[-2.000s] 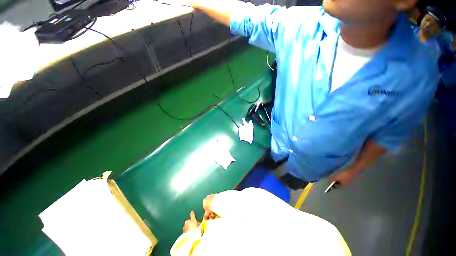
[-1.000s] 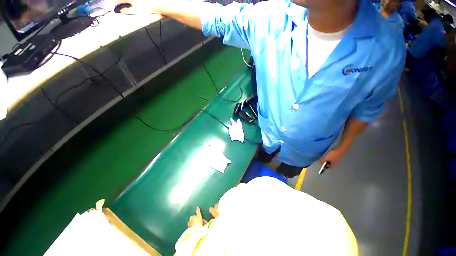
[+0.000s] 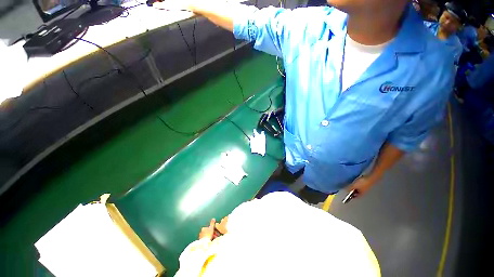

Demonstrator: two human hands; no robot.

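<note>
My left hand (image 3: pixel 206 231) is small in the picture at the bench's near edge, with one finger extended. My right hand (image 3: pixel 222 225) is close beside it, mostly hidden by the glaring pale sleeve. A small reddish spot shows between them; I cannot tell what it is, or whether either hand holds anything. A stack of white sheets (image 3: pixel 92 243) with a tan-yellow edge lies on the green bench (image 3: pixel 146 216) to the left. Two white glove-like shapes, one nearer (image 3: pixel 235 174) and one farther (image 3: pixel 258 143), lie flat beyond my hands.
A co-worker in a blue smock (image 3: pixel 325 92) stands at the right, one arm over the white shelf (image 3: pixel 130 24), the other hand holding a small dark object (image 3: pixel 350 196). Black scanner-like tools (image 3: pixel 272 123) lie by them. Cables hang from the shelf. A black box (image 3: pixel 51 40) stands on it.
The view has shifted back and forth, so more of the paper stack shows than one second ago. My hands stay close together at the bench edge. The co-worker still reaches over the shelf.
</note>
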